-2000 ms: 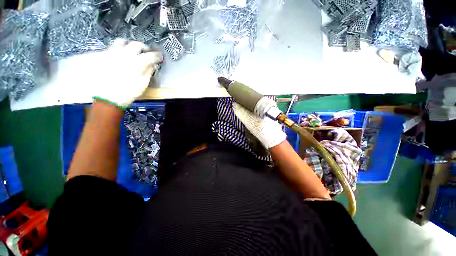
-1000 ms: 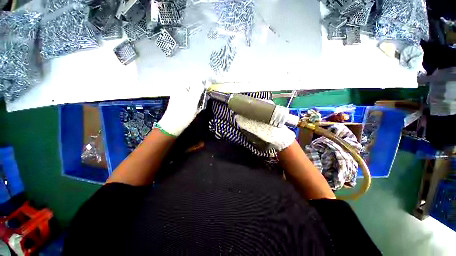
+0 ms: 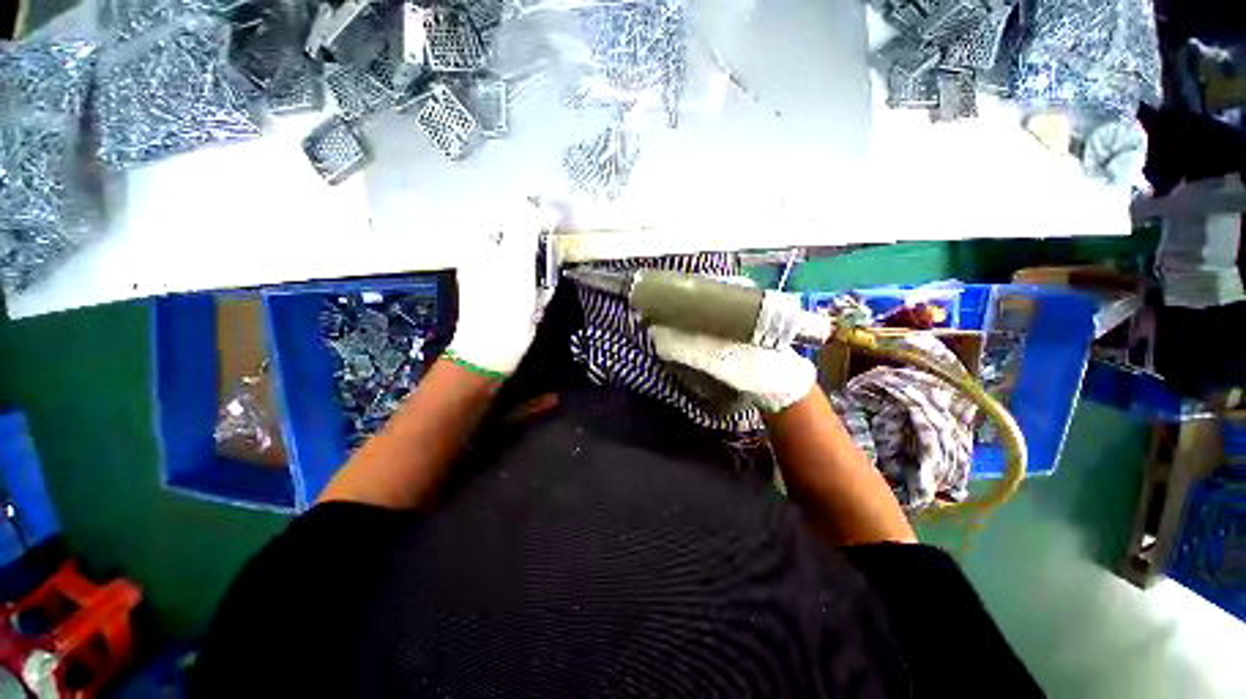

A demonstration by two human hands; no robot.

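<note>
My left hand (image 3: pixel 499 298), in a white knitted glove with a green cuff edge, is at the table's front edge. It holds a small grey metal part (image 3: pixel 552 257), seen edge-on and mostly hidden by the fingers. My right hand (image 3: pixel 738 366), also gloved, is closed around the olive-green air riveter (image 3: pixel 697 303), which lies nearly level. Its dark nose points left at the part; whether they touch is hard to tell. Loose thin rivets (image 3: pixel 601 157) lie on the white table (image 3: pixel 765 205).
Perforated metal parts (image 3: pixel 444 120) are piled at the back left, more at back right. Rivet bags (image 3: pixel 171 89) lie at far left and right. Striped cloth (image 3: pixel 622 348) hangs at my lap. Blue bins (image 3: pixel 280 410) stand below; the yellow-brown hose (image 3: pixel 1004 430) curves right.
My left hand came from the table's left side to the front edge, bringing the part to the riveter's nose. The riveter turned from slanted to nearly level.
</note>
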